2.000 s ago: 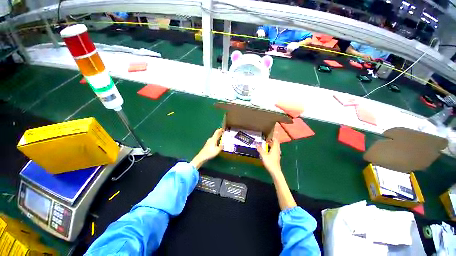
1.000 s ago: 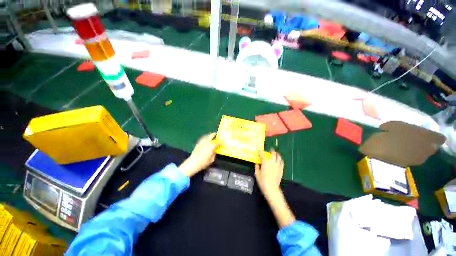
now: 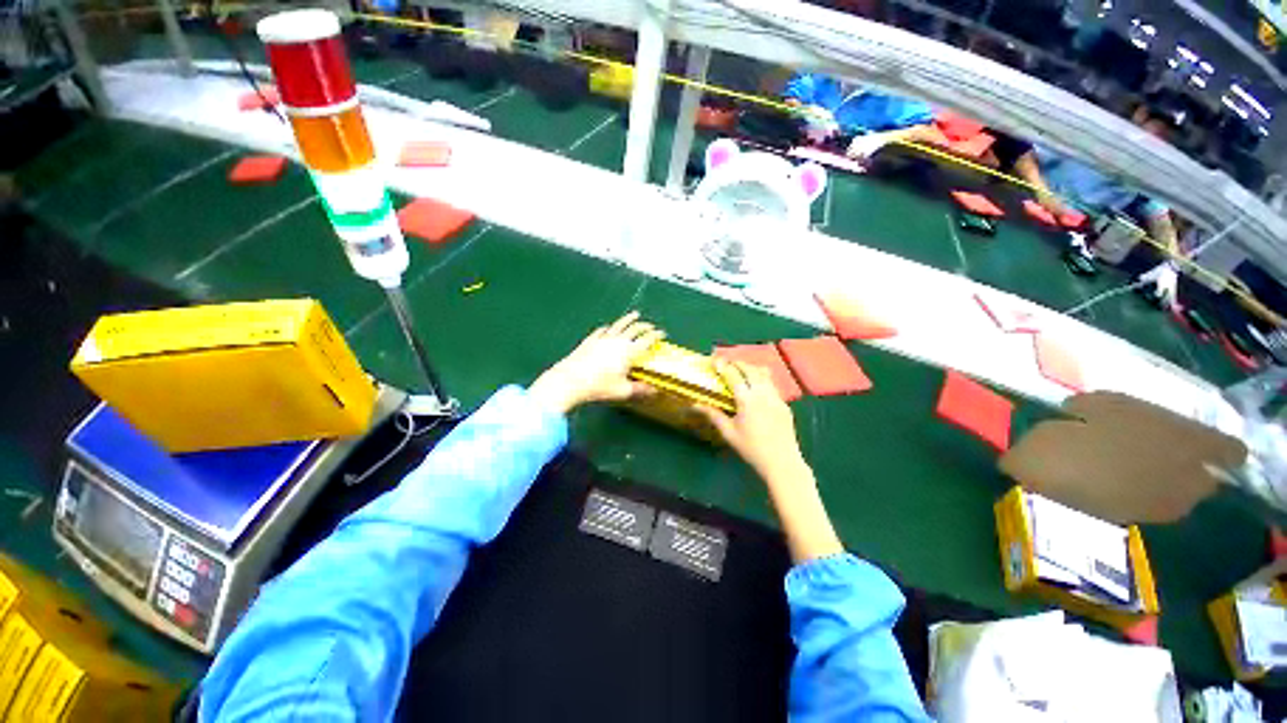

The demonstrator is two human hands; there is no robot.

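Observation:
A yellow carton [image 3: 680, 376] is between my two hands on the green surface, beyond the black mat. Its lid looks closed, and its narrow side with black print faces up towards me. My left hand [image 3: 610, 362] grips its left end and my right hand [image 3: 754, 413] grips its right end; the fingers hide parts of it. Two dark grey cards [image 3: 654, 534] with light print lie side by side on the black mat, nearer to me than the carton.
A closed yellow carton [image 3: 226, 376] stands on the scale [image 3: 162, 542] at left, beside a signal tower [image 3: 333, 141]. Yellow cartons [image 3: 57, 657] fill the lower left corner. Red pads [image 3: 824, 366], an open carton [image 3: 1080, 554] and a white tray heap [image 3: 1052, 675] are at right.
The open carton held two seconds ago is now closed. Since one second ago it has been tipped so its narrow side shows, and both hands have moved farther from me with it.

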